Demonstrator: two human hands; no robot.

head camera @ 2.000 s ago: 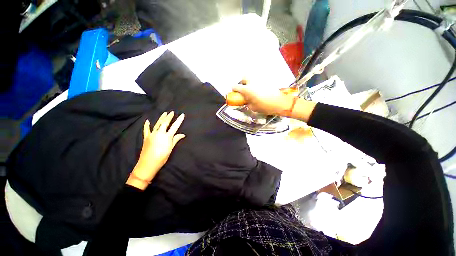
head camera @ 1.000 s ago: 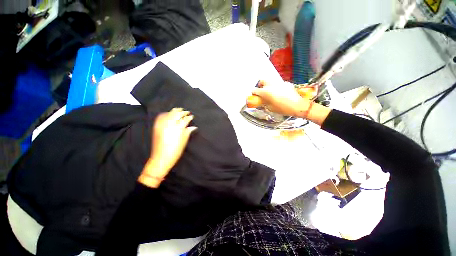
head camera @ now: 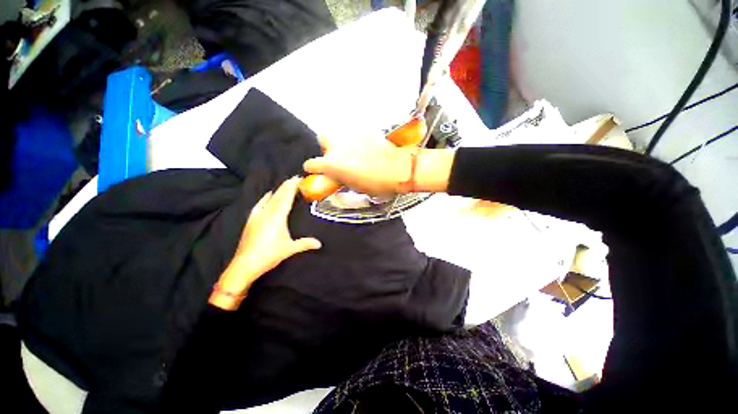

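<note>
A black garment [head camera: 129, 259] lies spread over the white pressing table [head camera: 324, 73]. A straight-edged black flap [head camera: 263, 129] sticks out from it toward the far edge, and a short black end [head camera: 441, 293] lies at its right. My right hand [head camera: 368, 166] is closed on the orange handle of the steam iron [head camera: 356, 212], whose pointed plate is over the garment's upper right part. My left hand [head camera: 263, 238] rests on the cloth just left of the iron tip, fingers apart, thumb out to the right. The underside of the iron is hidden.
A blue box-like bar [head camera: 124, 125] stands at the table's far left edge. Hose and cord rise from the iron. An orange-brown mark [head camera: 489, 209] is on the cover at right. A cardboard box [head camera: 570, 287] and a checked garment [head camera: 429, 368] are nearer me. Black cables hang at the right.
The iron in my right hand has moved left from the white cover onto the garment. My left hand has opened from a more curled pose and lies flatter on the cloth.
</note>
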